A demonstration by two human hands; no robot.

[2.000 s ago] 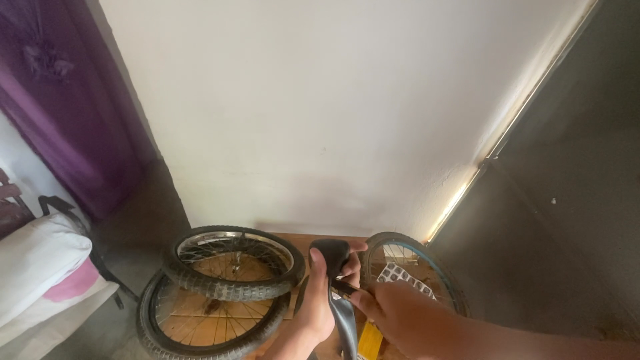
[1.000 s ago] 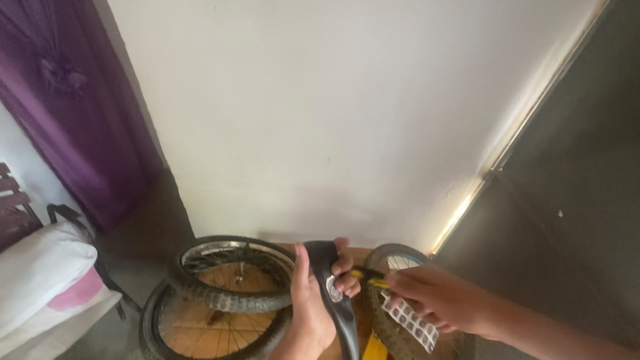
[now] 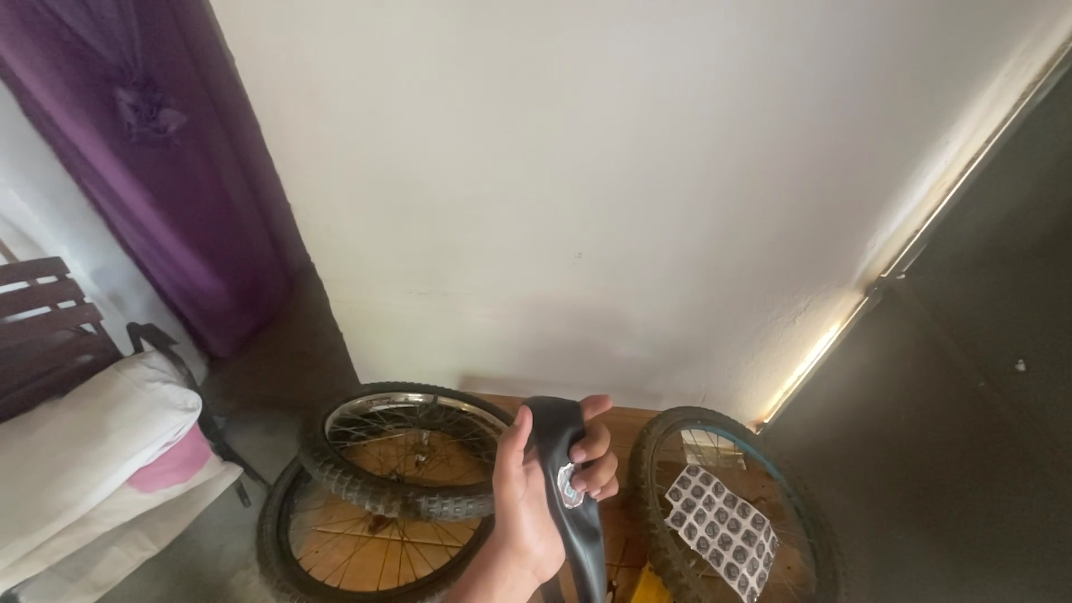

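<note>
My left hand (image 3: 536, 502) is closed around a black rubber inner tube (image 3: 586, 536), with the thumb on its left side and the fingers on its right. The tube lies flattened over the palm and hangs down past the bottom edge. A patch with a silvery, foil-like surface (image 3: 569, 486) sits on the tube beside the fingertips. My right hand is out of view. To the right of the tube, a sheet of round dark patches (image 3: 724, 532) rests on a bicycle wheel with a blue rim (image 3: 649, 477).
Two more bicycle wheels, an upper one (image 3: 352, 494) overlapping a lower one (image 3: 276, 536), lie on a wooden surface (image 3: 620, 536) against the white wall (image 3: 586, 209). A yellow object (image 3: 651, 586) shows at the bottom edge. Left are a cushioned chair (image 3: 92, 444) and a purple curtain (image 3: 193, 209).
My right hand, which held a black and yellow tool beside the tube one second ago, has left the view with it. My left hand still holds the tube.
</note>
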